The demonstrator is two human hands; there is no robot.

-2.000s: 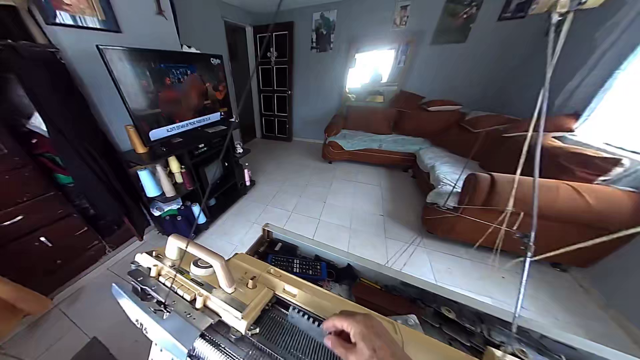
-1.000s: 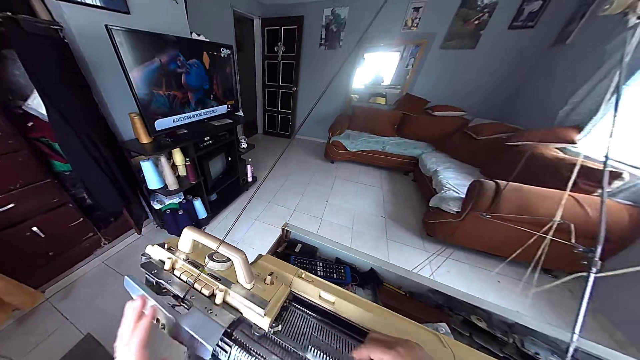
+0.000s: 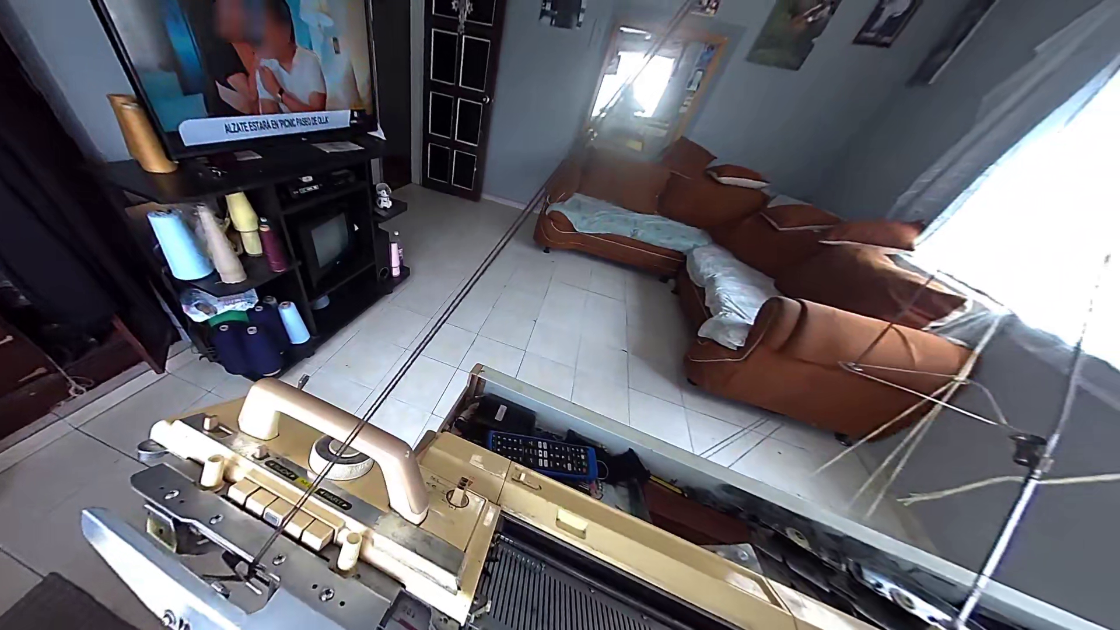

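A beige knitting machine carriage with a curved handle, a round dial and a row of push buttons fills the lower left. Dark yarn runs taut from the upper middle down into the metal feeder at the carriage's front. To its right lies the machine's needle bed, with closely set dark slots. A metal tension rod with pale loose strands stands at the right. Neither of my hands is in view.
Behind the machine a long tray holds a remote control and assorted items. Yarn cones stand on a black shelf unit below a television. A brown sofa stands across the tiled floor.
Both hands, seen low in the frame a second ago, have gone out of view. The television picture is different.
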